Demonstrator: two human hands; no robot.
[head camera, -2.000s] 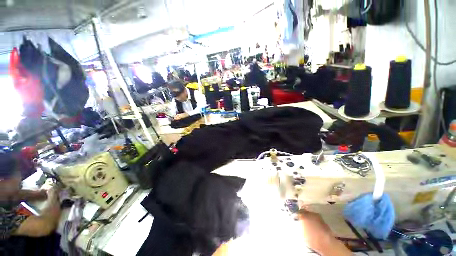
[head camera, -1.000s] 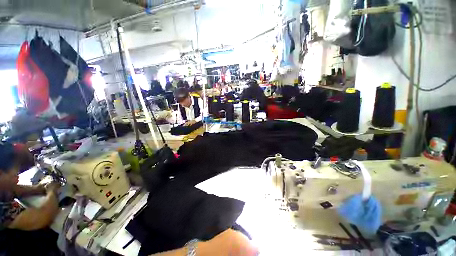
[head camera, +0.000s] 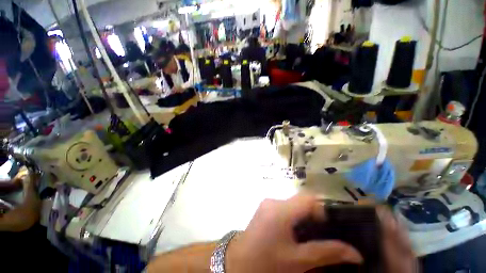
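My left hand (head camera: 277, 226), with a silver bracelet at the wrist, is at the lower centre and grips a blurred dark piece, apparently black cloth (head camera: 354, 229). My right hand (head camera: 398, 245) is blurred at the piece's right side, partly cut off by the bottom edge. Its fingers are mostly hidden, so its hold is unclear. Both hands are in front of the cream sewing machine (head camera: 346, 154). The needle area is not clear to see.
A black garment pile (head camera: 234, 117) lies behind the white table (head camera: 213, 186). A light blue cloth (head camera: 373, 178) hangs from the machine. An oval tray (head camera: 426, 210) is at right, black thread cones (head camera: 364, 68) behind. A second machine (head camera: 80, 154) and a person's arm (head camera: 24, 205) are at left.
The black cloth that lay on the front of the table is gone from there. My left hand has moved right and up, and my right hand has come into view. The view has shifted.
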